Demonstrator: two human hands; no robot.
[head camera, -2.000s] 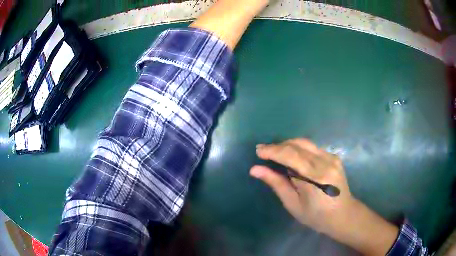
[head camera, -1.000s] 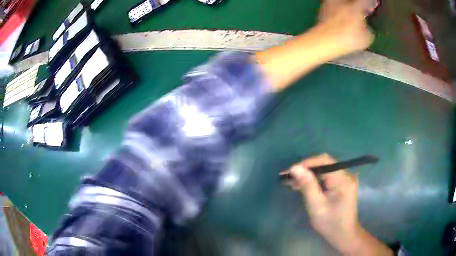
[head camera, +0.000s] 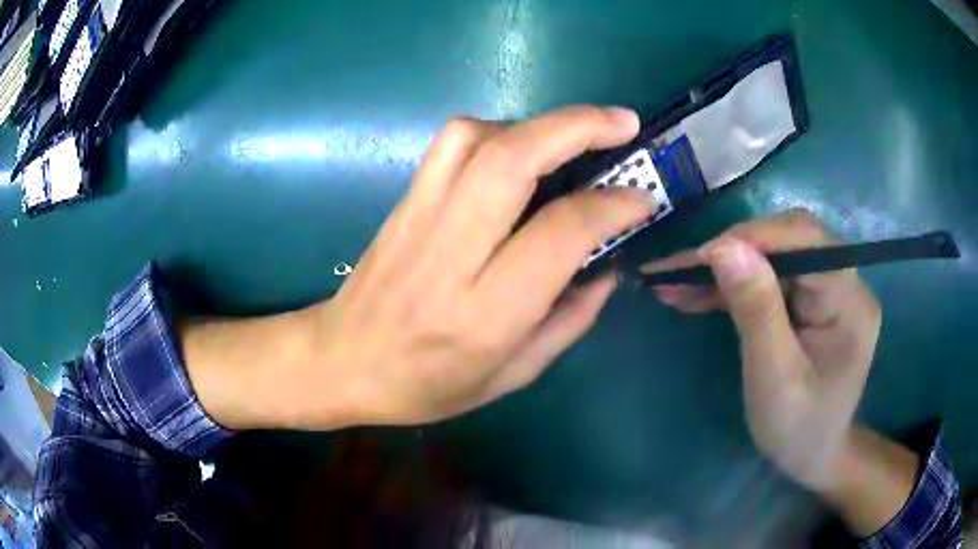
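Observation:
A black phone front housing (head camera: 794, 77) lies tilted on the green surface, right of centre. Its upper right half holds a silvery LCD module (head camera: 742, 120). A blue flex cable (head camera: 679, 166) lies between it and the white keypad board (head camera: 640, 175) with dark dots. My left hand (head camera: 472, 268) holds the housing's lower left part, fingers over the keypad board and hiding much of it. My right hand (head camera: 799, 322) holds black tweezers (head camera: 847, 256) nearly level; their tips are at the housing's lower edge, near my left fingertips. Whether the tips touch it, I cannot tell.
Stacked phone units (head camera: 80, 80) stand at the upper left, with a smaller white-faced stack (head camera: 56, 175) at their near end. A tiny pale part (head camera: 342, 269) lies left of my left hand on the green bench surface (head camera: 322, 214).
My left arm has come back from the far side, and my left hand now holds a phone housing in front of me. The tweezers have moved to its edge. The view has shifted.

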